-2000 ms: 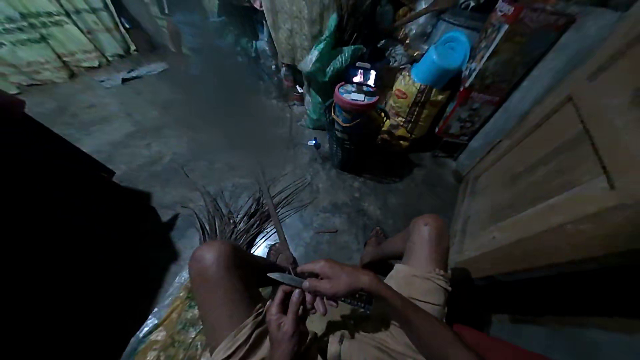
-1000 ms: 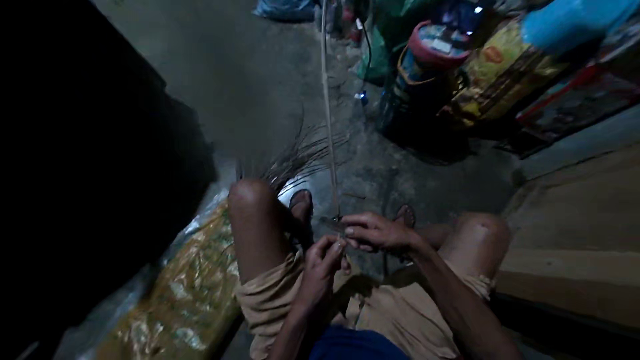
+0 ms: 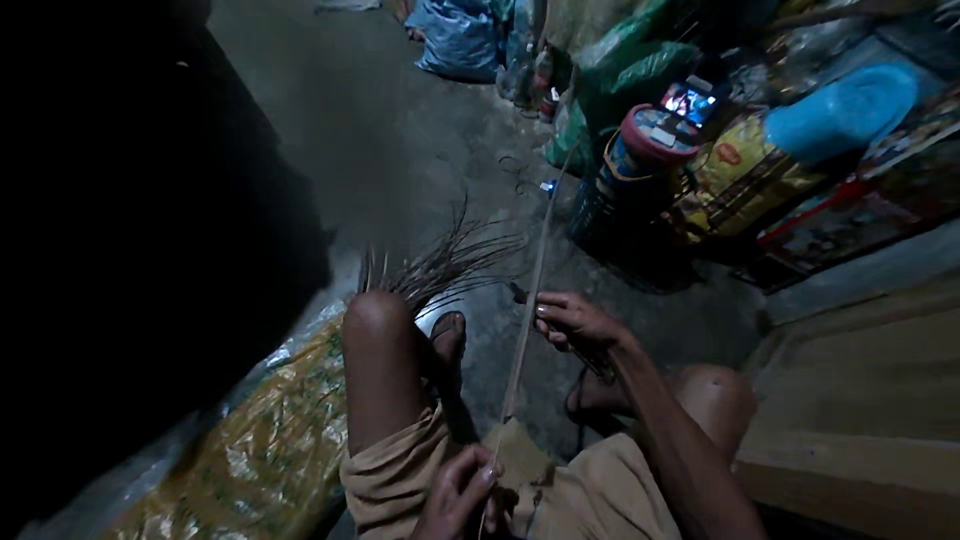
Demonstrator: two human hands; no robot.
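A long thin strip of plant material, maybe a palm frond or leaf point(image 3: 533, 300), runs from my lap up toward the green bag. My left hand point(image 3: 466, 487) pinches its lower part between thumb and fingers, low over my shorts. My right hand point(image 3: 574, 321) is farther up, at the strip's right side, closed around a knife point(image 3: 517, 292) whose dark blade shows past the fingers, close to the strip. The rest of the knife is hidden by the hand. Beyond my left knee, a bundle of thin dry sticks point(image 3: 457, 262) lies on the floor.
A pink-lidded container point(image 3: 660, 139) with a lit phone point(image 3: 688, 103) on top stands ahead right, near a green plastic bag point(image 3: 645, 67), a yellow sack point(image 3: 739, 176) and a blue plastic vessel point(image 3: 844, 112). A wooden door point(image 3: 862, 397) is at right, a shiny patterned sheet point(image 3: 251, 457) at left.
My hands were close together one second ago; now they are well apart along the strip, the left lower and the right farther up. The knife blade showed near both hands two seconds ago.
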